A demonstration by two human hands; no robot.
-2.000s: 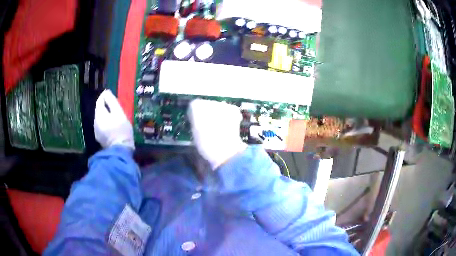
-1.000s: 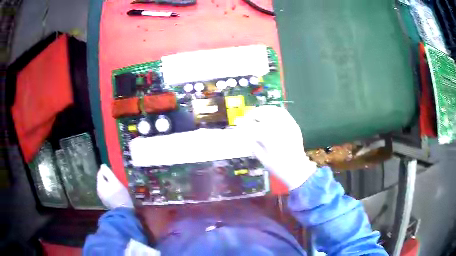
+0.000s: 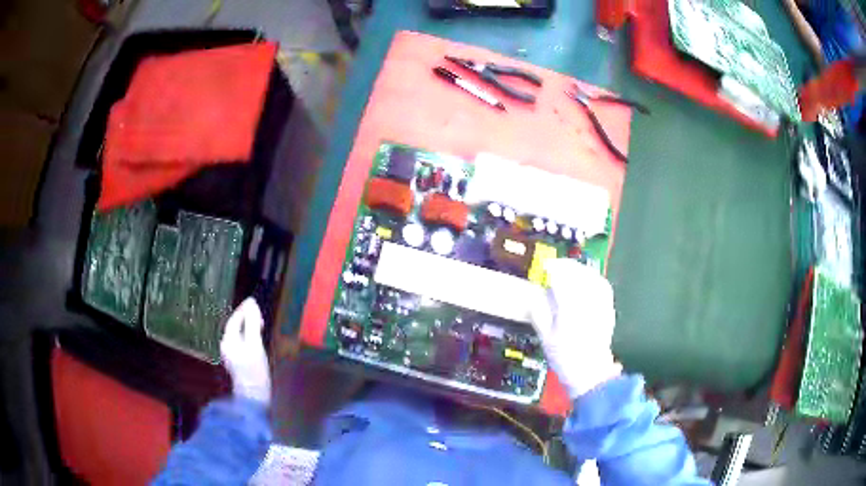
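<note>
The green circuit board lies component side up on the red mat. Two long silver-white heat sinks cross it, one mid-board and one near the far edge. My right hand, in a white glove, is over the board's right part beside the yellow block; its fingertips are blurred, and whether it grips anything cannot be told. My left hand, gloved, is off the board to the left, near the black bin, its fingers close together. No object shows in it.
On the mat's far part lie pliers, a marker pen and cutters. A black bin at left holds upright boards and a red sheet. More boards lie at far right. A black tray is at the top.
The view has swung left and back, showing the tools and more of the bins. My right hand has moved from the board's near edge to its right part. My left hand stays left of the board.
</note>
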